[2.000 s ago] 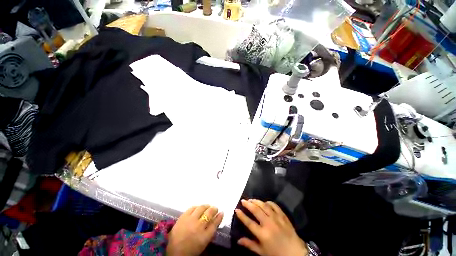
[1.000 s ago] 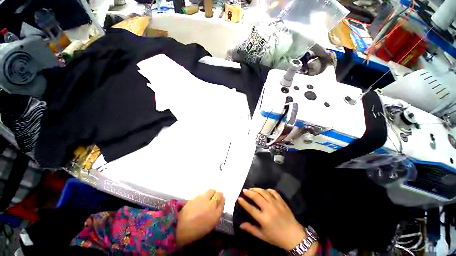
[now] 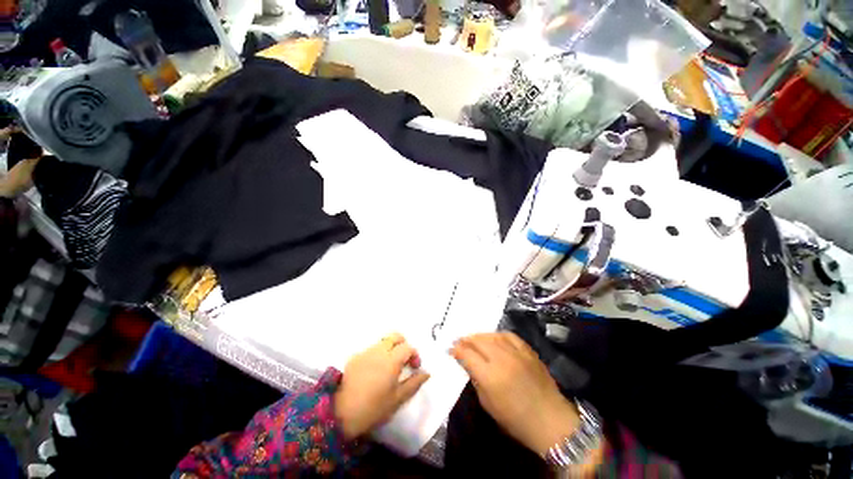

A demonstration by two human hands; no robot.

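A large flat white panel [image 3: 412, 243] lies left of the sewing machine [image 3: 645, 224], on a black cloth pile [image 3: 224, 187]. My left hand [image 3: 376, 385] pinches the panel near its front end, where it bends up a little. My right hand [image 3: 516, 388] has its fingertips closed at the panel's right edge, palm down; the thumb is hidden. A black garment piece [image 3: 673, 393] lies right of the panel, under the machine head. The presser foot area is dark and partly hidden.
A black strip [image 3: 769, 281] is draped over the machine arm. A crumpled clear bag [image 3: 552, 98] is behind the machine. A grey round-grilled object [image 3: 84, 112] stands far left, near another person's hand [image 3: 19, 178]. A blue bin [image 3: 173, 355] is below the table edge.
My right hand has moved from the black piece onto the white panel's right edge. My left hand keeps hold of the panel, whose front end now bends and reaches lower. The view has shifted left.
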